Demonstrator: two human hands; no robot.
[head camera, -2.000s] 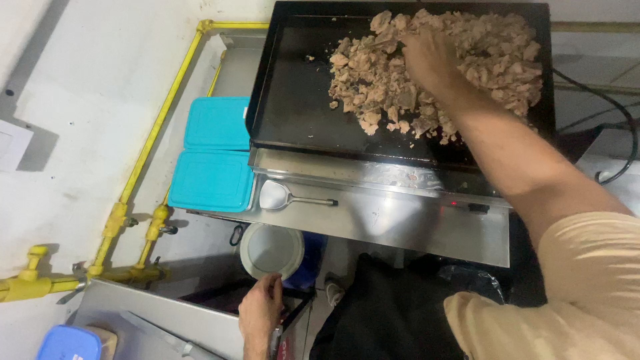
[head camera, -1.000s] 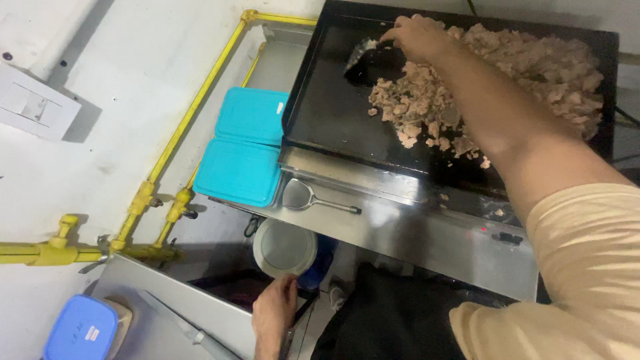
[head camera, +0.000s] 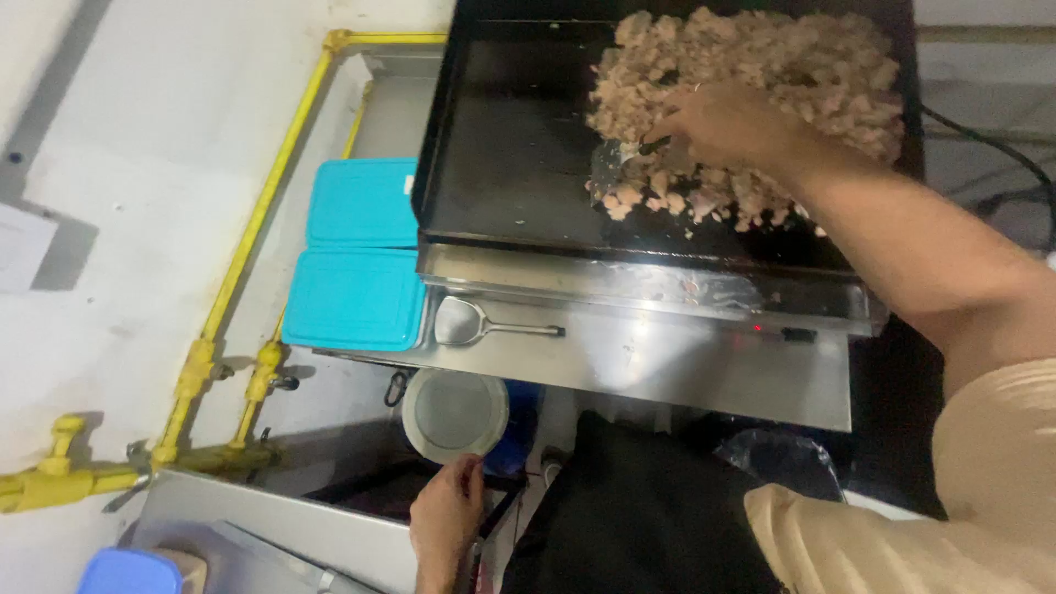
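Observation:
My right hand (head camera: 718, 128) is over the flat griddle (head camera: 528, 140), closed on the dark handle of a metal scraper (head camera: 609, 169). The scraper's blade rests at the left edge of a wide heap of chopped cooked meat (head camera: 775, 66). My left hand (head camera: 450, 511) hangs low near the corner of a steel table, fingers curled together; whether anything is between them cannot be told. Beyond its fingertips is a round whitish lid or container (head camera: 455, 415). A metal wok spatula (head camera: 495, 326) lies on the steel shelf before the griddle.
Two containers with turquoise lids (head camera: 355, 297) stand left of the griddle. Yellow pipes (head camera: 268, 194) with valves run along the wall. At bottom left, a long knife (head camera: 285, 557) lies on the steel table (head camera: 330, 528) near a blue-lidded container (head camera: 128, 573). A black cable (head camera: 998, 148) runs at right.
From one second ago, my right hand and the scraper have moved from the griddle's far side, left of the meat, nearer to me and against the heap. My left hand stays low.

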